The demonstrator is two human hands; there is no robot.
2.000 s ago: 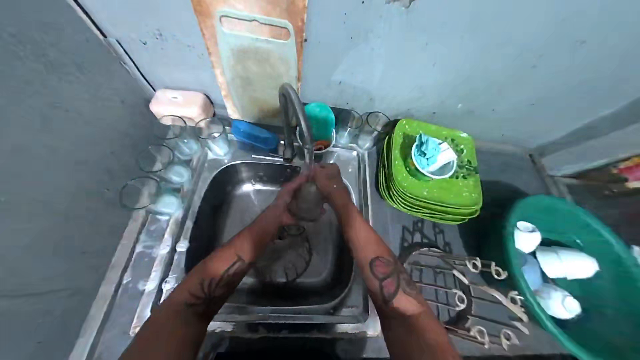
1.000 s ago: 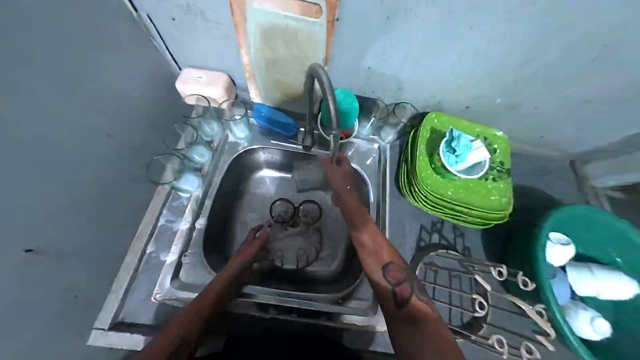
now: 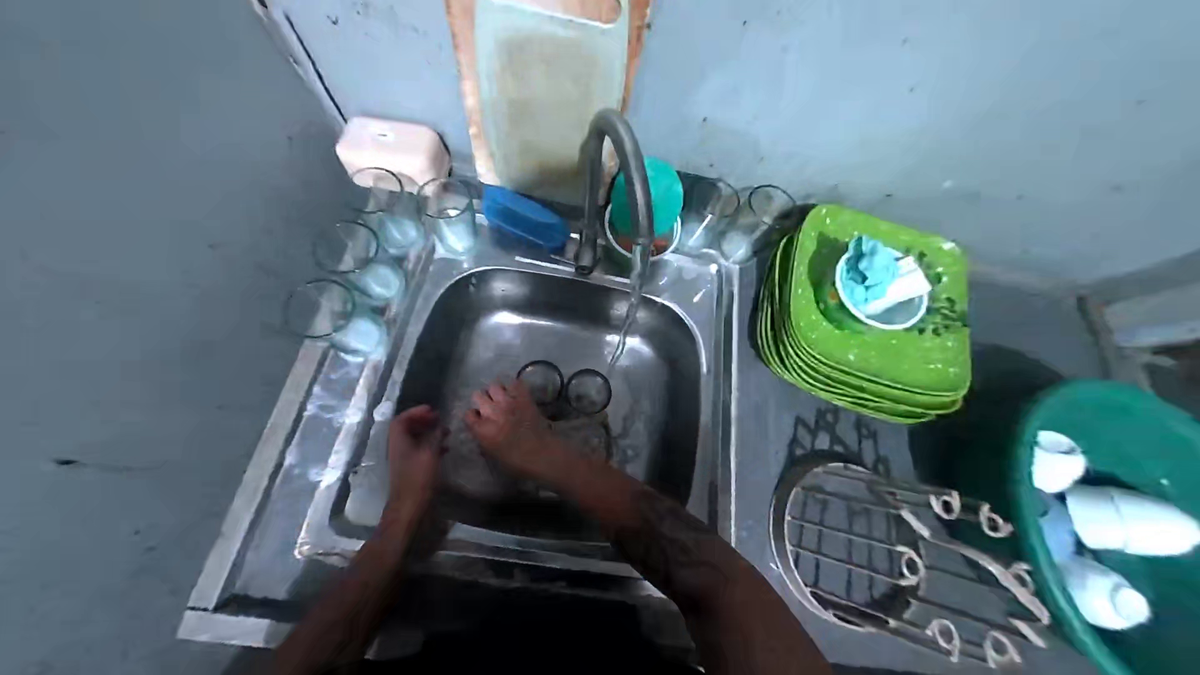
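Note:
Water runs from the curved faucet [image 3: 619, 159] into the stainless steel sink [image 3: 698, 375]. Two drinking glasses, one on the left [image 3: 541, 380] and one on the right [image 3: 589, 392], have their rims showing near the middle of the basin, with more glassware partly hidden under my right forearm. My right hand [image 3: 506, 422] is over the basin beside the left glass, fingers bent; whether it grips something is unclear. My left hand [image 3: 415, 441], blurred, is at the basin's left edge with no object visible in it.
Several glasses [image 3: 361, 333] line the left ledge near a pink soap box [image 3: 394, 150] and blue dish [image 3: 525, 217]. Right of the sink are stacked green plates [image 3: 872, 361], a metal rack [image 3: 844, 544] and a green basin [image 3: 1041, 412] holding white cups. A cutting board [image 3: 553, 103] leans behind.
My right hand has moved from under the faucet, where it held a glass a second ago, down and left into the basin. My left hand has shifted toward the sink's left edge.

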